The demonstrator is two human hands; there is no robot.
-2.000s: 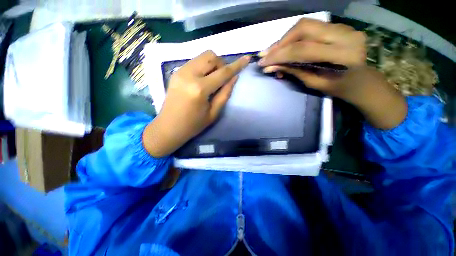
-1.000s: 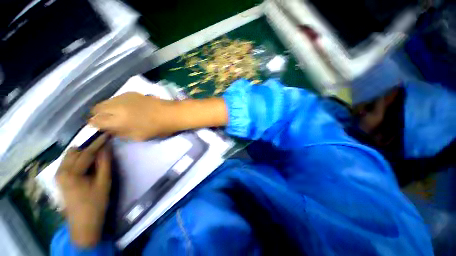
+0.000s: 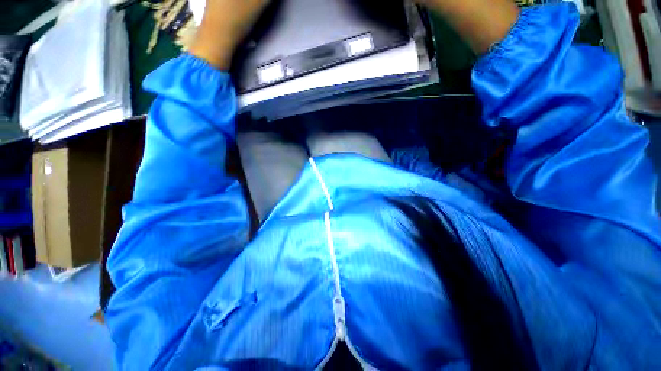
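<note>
The dark tablet back cover lies on white separator sheets at the top of the head view, its far part cut off by the edge. Two small white pads show on its near border. My left hand is at the cover's left side, with only the wrist and back of the hand in view and its fingers cut off. My right hand reaches in from the right; only the wrist and lower hand show. Any tool or strip at the fingertips is out of view.
A stack of white sheets stands on the left of the green bench. Tan and black strips lie beside it, partly cut off. A cardboard box is below the bench at left. A pale edge or frame is at the far right.
The view has swung back from the right side of the bench and tilted down towards my lap. The cover and both hands now sit at the top edge, with the fingers out of the picture.
</note>
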